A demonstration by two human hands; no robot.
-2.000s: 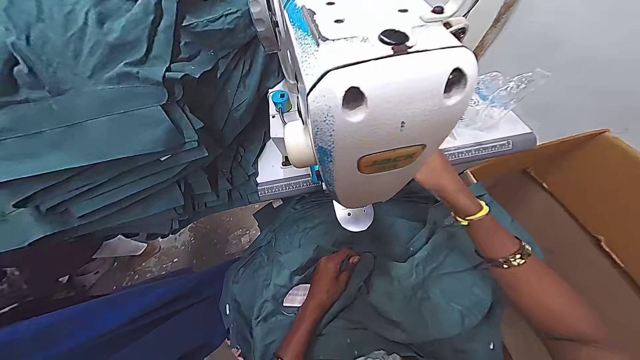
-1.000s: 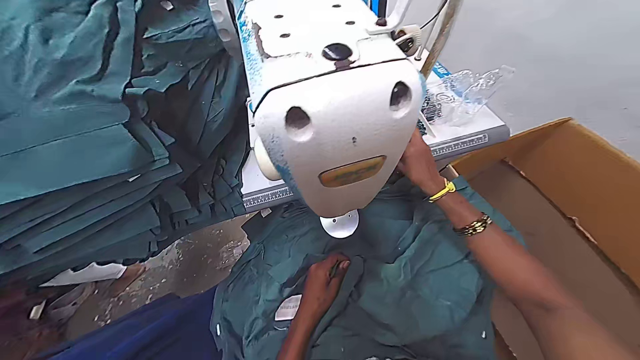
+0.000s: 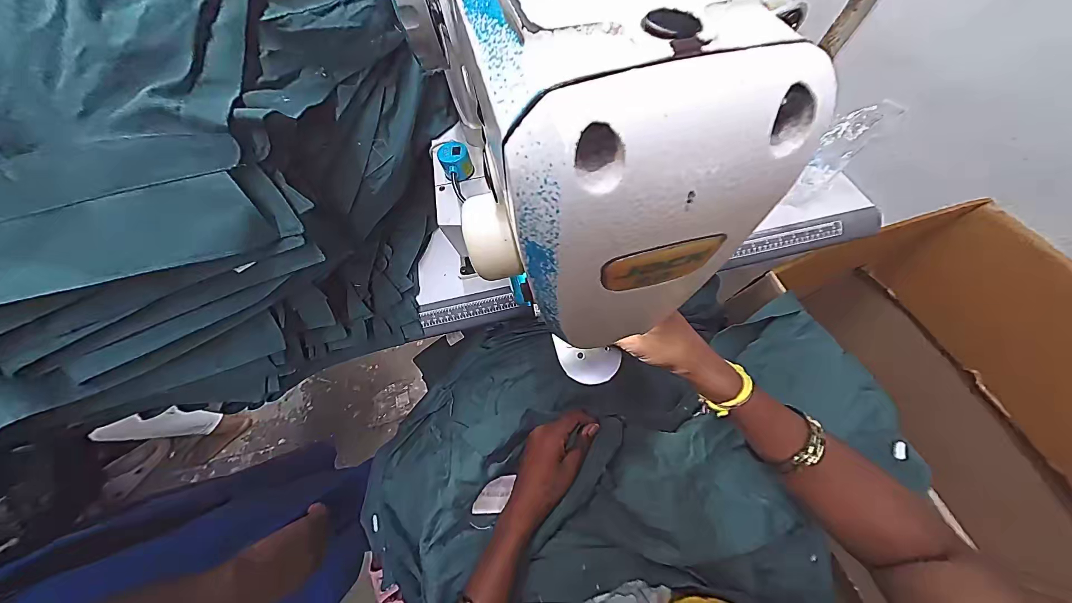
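Observation:
A dark green cloth garment (image 3: 687, 477) lies draped in front of and below the white head of an industrial sewing machine (image 3: 670, 167). My left hand (image 3: 557, 456), at the lower middle, has its fingers closed on a fold of the garment. Beside the lower end of the machine head is my right hand (image 3: 670, 343), touching the garment; its fingertips are hidden behind the machine, so its grip cannot be made out. A yellow band and a patterned bracelet are on the right wrist. A white label (image 3: 494, 494) shows on the cloth beside the left wrist.
Folded green garments (image 3: 126, 226) are piled at the left on the machine table. An open cardboard box (image 3: 963, 335) stands at the right. Clear plastic wrap (image 3: 846, 142) lies behind the machine, near a printed ruler strip (image 3: 787, 241). Blue cloth (image 3: 276, 519) is at the lower left.
The view has shifted between frames. My left hand stays on the same fold of cloth, and my right hand remains beside the machine head. More green cloth now shows beyond the right wrist, over the box edge.

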